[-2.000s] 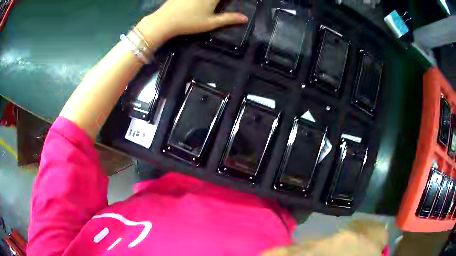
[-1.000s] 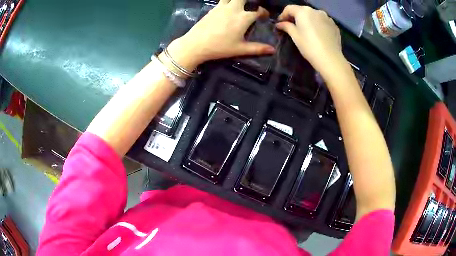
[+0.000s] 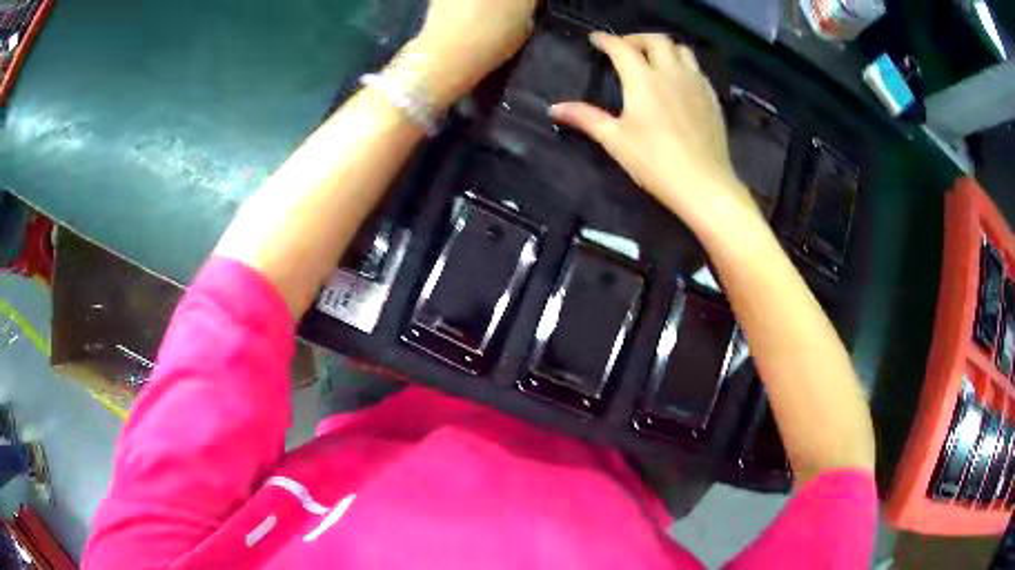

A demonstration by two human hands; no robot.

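Note:
A black foam tray holds two rows of black glossy flip phones; one phone lies in the near row. My left hand is at the top edge of the head view, partly cut off, its fingertips hidden. My right hand is over the far row, thumb and index finger apart, their tips at a dark phone. I see nothing clearly pinched in it; a clear film there cannot be made out. A white printed label lies at the tray's left end.
A red-orange tray with black phones stands at the right. A light-blue clip and a white bottle with orange marking are at the upper right. The green bench extends left. An open brown box is below it.
Since one second ago, my left hand has moved up, partly out of view. My right hand has moved slightly left and down, with thumb and index finger spread. My right arm was out of the tray area two seconds ago.

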